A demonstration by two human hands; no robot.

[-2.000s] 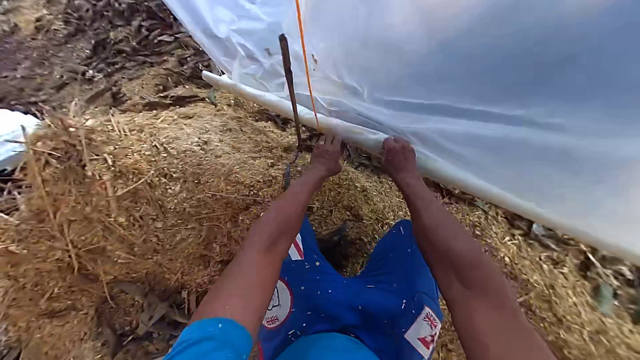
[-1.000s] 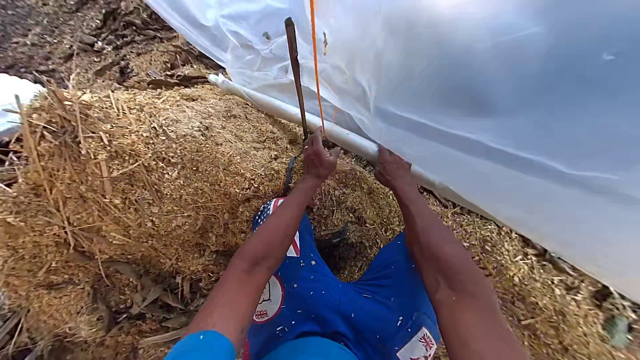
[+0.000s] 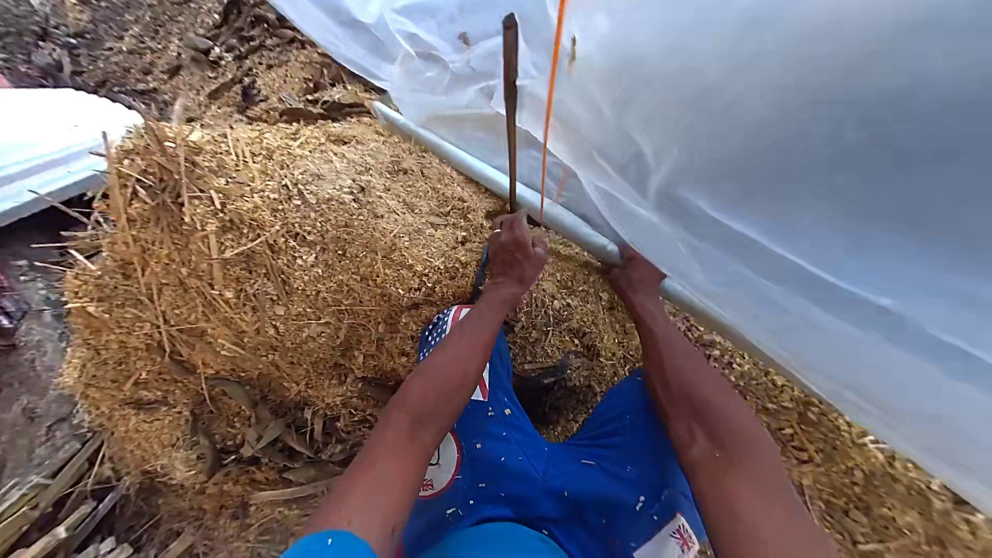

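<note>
A pale pole [image 3: 484,174] runs diagonally along the lower edge of a translucent plastic sheet [image 3: 775,139]. My right hand [image 3: 639,275] grips the pole, its fingers partly behind the sheet's edge. My left hand [image 3: 517,252] is closed just below the pole, at the foot of a thin dark upright stick [image 3: 510,101]; whether it holds the stick or a bit of cord cannot be told. An orange string [image 3: 552,101] hangs taut in front of the sheet and meets the pole just right of my left hand.
A mound of wood shavings and straw [image 3: 310,248] lies under and left of my hands. A white corrugated panel [image 3: 62,143] sits at the left edge. Split wood pieces [image 3: 58,504] lie at the lower left, and dark leaf litter [image 3: 256,70] covers the ground beyond the mound.
My left hand has come off the pole and is now just below it, near the stick's foot. The right hand's fingers have gone around the pole, partly behind the sheet.
</note>
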